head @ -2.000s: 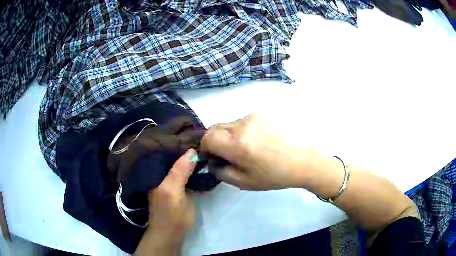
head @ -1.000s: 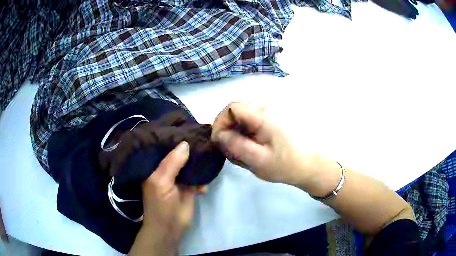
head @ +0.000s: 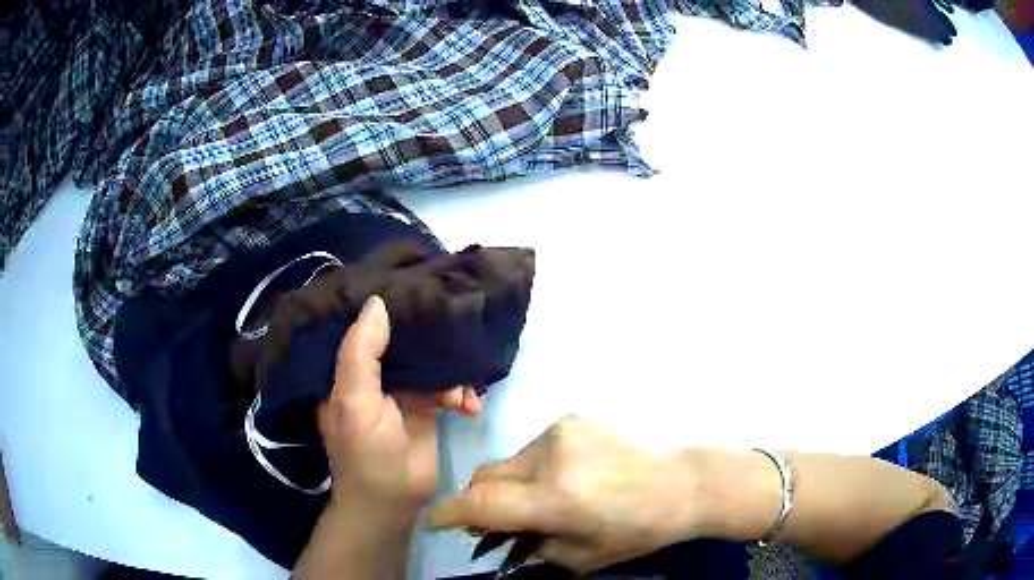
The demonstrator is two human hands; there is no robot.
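Observation:
The garment's plaid part (head: 374, 125) lies crumpled on the white table, joined to a dark navy panel (head: 187, 385). Brown lining (head: 397, 278) shows inside, with two white hanger loops (head: 263, 453) standing out. My left hand (head: 380, 419) holds a bunched part of the dark cloth, thumb on top and fingertips under it. My right hand (head: 567, 499) is off the cloth, low at the table's front edge, fingers curled around dark pointed snips (head: 510, 552) that are partly hidden under the palm.
The white table (head: 794, 249) curves round in front. More dark plaid cloth (head: 57, 102) is heaped at the far left. A dark gloved or sleeved shape (head: 913, 17) is at the far right edge. Plaid cloth (head: 973, 453) lies in a blue crate (head: 1026, 397) at lower right.
My right hand has let go of the dark cloth's right end and moved down towards me, and the snips now show. My left hand still holds the cloth, its end now spread at upper right.

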